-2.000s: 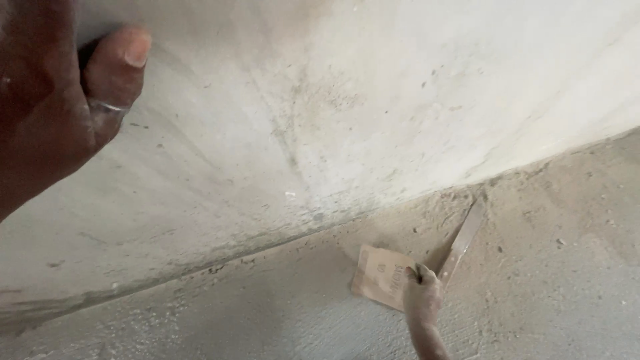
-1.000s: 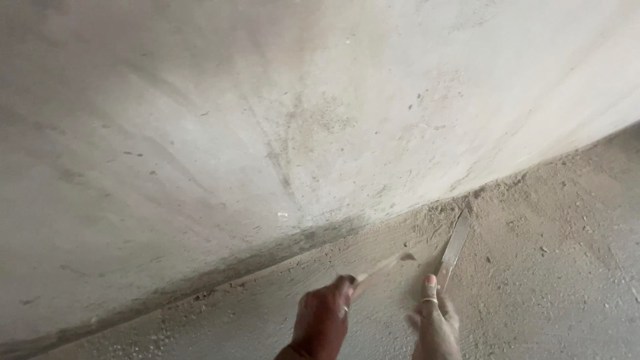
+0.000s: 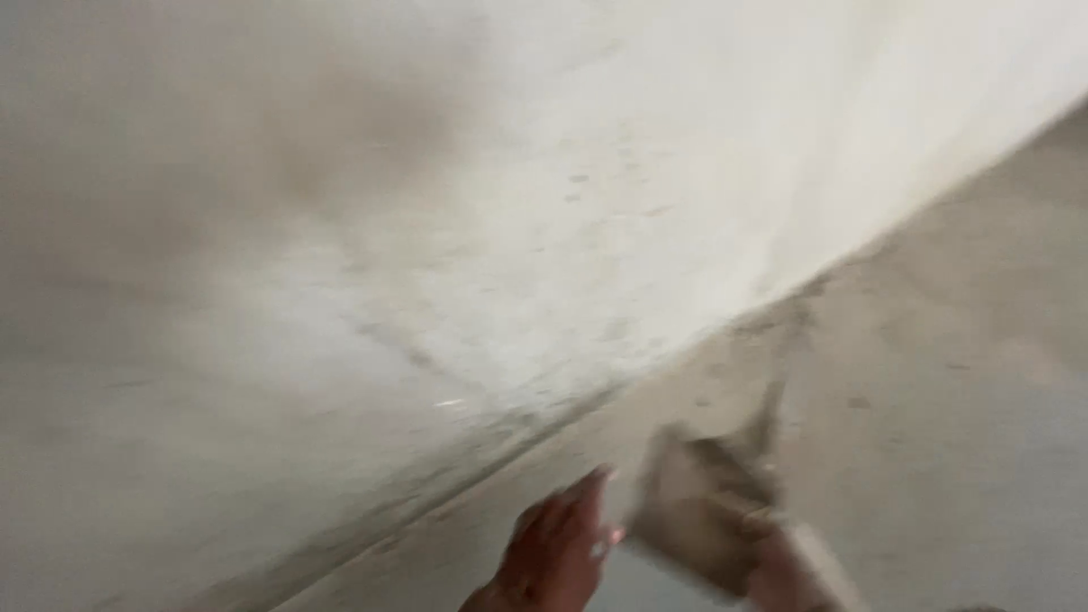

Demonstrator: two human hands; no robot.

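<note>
Blurred by motion, my right hand [image 3: 790,561] is at the lower right edge, closed on a brown sheet that looks like sandpaper [image 3: 697,510]. A narrow blade, probably a putty knife's [image 3: 769,416], points up from the same hand; its outline is smeared and its handle is hidden. Just left of the sheet is my left hand [image 3: 552,544], with its fingers extended and nothing seen in it. A small gap shows between that hand and the sheet.
A pale, marked plastered wall [image 3: 527,255] fills the upper left. It meets a dusty, rough floor [image 3: 952,442] along a diagonal joint, with dark debris [image 3: 807,293] near the corner line.
A second ago the left hand held the sheet seen nearly edge-on; now the sheet is at the right hand and the left is off it. The view has shifted and blurred.
</note>
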